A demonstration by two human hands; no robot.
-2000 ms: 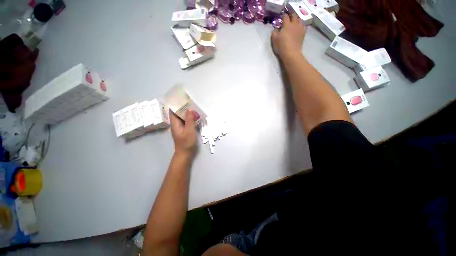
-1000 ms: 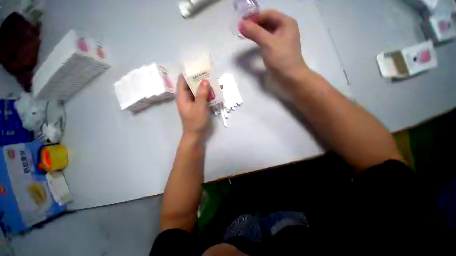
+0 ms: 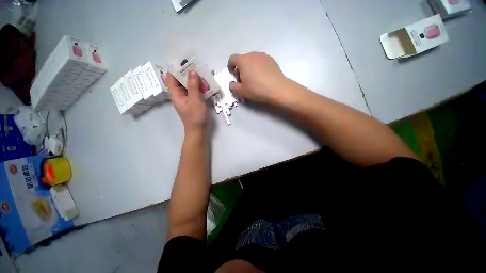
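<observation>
My left hand [image 3: 187, 102] is closed around a white carton [image 3: 202, 81] with a pink oval picture, its thumb on the printed front and the open flap end blurred at the top. My right hand [image 3: 256, 77] is over the right side of a loose pile of thin white sticks [image 3: 226, 98], fingers bent towards it. Whether the fingers hold a stick cannot be told. No purple bottle shows outside the carton, and the carton's inside is hidden.
A slanting row of cartons [image 3: 136, 87] stands left of my left hand, with a longer carton block [image 3: 66, 72] farther left. An open carton [image 3: 415, 38] lies at the right. Yellow tape roll [image 3: 57, 170], blue packet [image 3: 26, 197] and white corded device [image 3: 55, 144] sit at the left edge.
My right hand has come down from the far side, where it held a purple bottle, to the white sticks. The bottle is no longer visible. My left hand still holds the carton.
</observation>
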